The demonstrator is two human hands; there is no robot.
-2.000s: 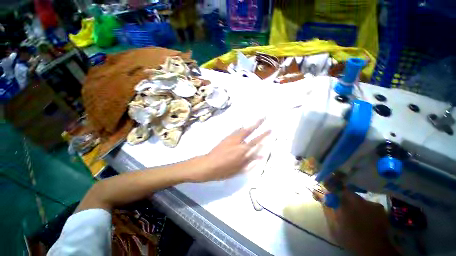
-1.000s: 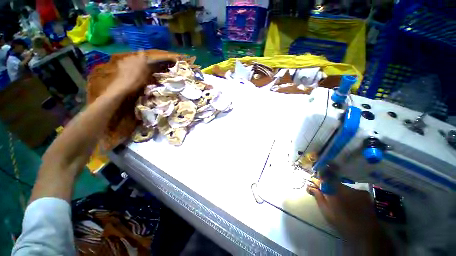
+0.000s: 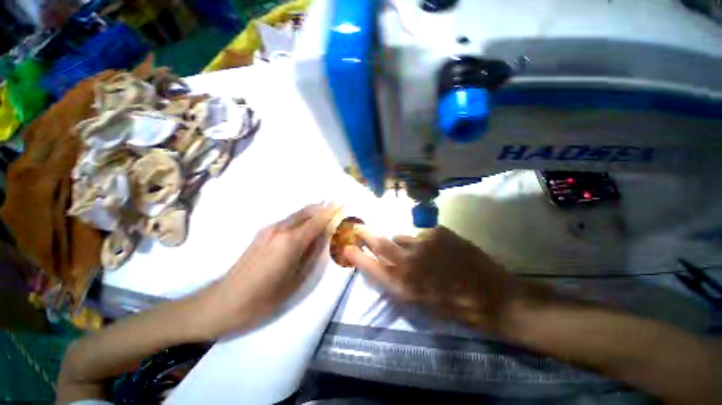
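A small rounded orange-brown plush piece (image 3: 343, 244) lies at my fingertips, left of the needle area (image 3: 396, 188). My right hand (image 3: 447, 273) pinches it from the right. A smooth white panel (image 3: 253, 360), brown side not visible, runs under my left hand and hangs over the table's front edge. My left hand (image 3: 269, 261) has its thumb and finger closed at the panel's upper end, touching the small piece's left side. The sewing machine head (image 3: 570, 119) stands above and right of my hands. Exact finger contact is blurred.
The cream muzzle pile (image 3: 154, 178) lies left, against the brown plush stack (image 3: 39, 182). A black display (image 3: 578, 188) with red lights sits on the machine bed. Dark snips (image 3: 701, 283) lie far right. The ruler strip (image 3: 475, 360) runs along the front edge.
My left hand has come back from the plush stack to beside my right hand, with the white panel now under it. The small brown piece now shows. The view has moved closer to the machine.
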